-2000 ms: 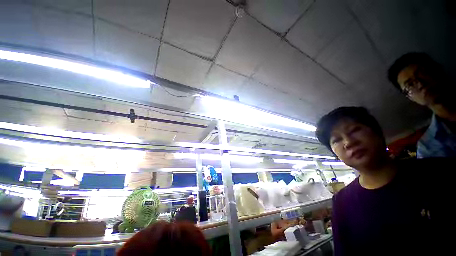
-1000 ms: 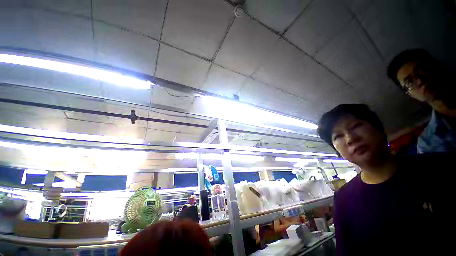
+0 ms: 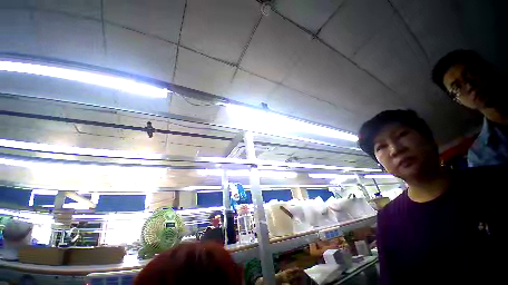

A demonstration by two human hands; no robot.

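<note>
Neither my left hand nor my right hand is in the picture. No held object is in view. Nearest at the bottom edge is a rounded reddish-orange shape (image 3: pixel 192 266), cut off by the edge; it looks like the top of a head. A person in a dark purple top (image 3: pixel 426 222) stands close on the right. A second person in a light blue shirt (image 3: pixel 482 146) stands behind at the far right edge.
A green fan (image 3: pixel 162 229) and brown cardboard boxes (image 3: pixel 94 255) stand on a shelf at the left. A grey metal post (image 3: pixel 259 214) rises mid-view. White bagged things (image 3: pixel 312 216) line a shelf, with white boxes (image 3: pixel 337 259) below. Tube lights (image 3: pixel 289 122) hang overhead.
The view has shifted slightly, so the fan, post and shelf sit a little further right. The person in purple also appears slightly further right and higher.
</note>
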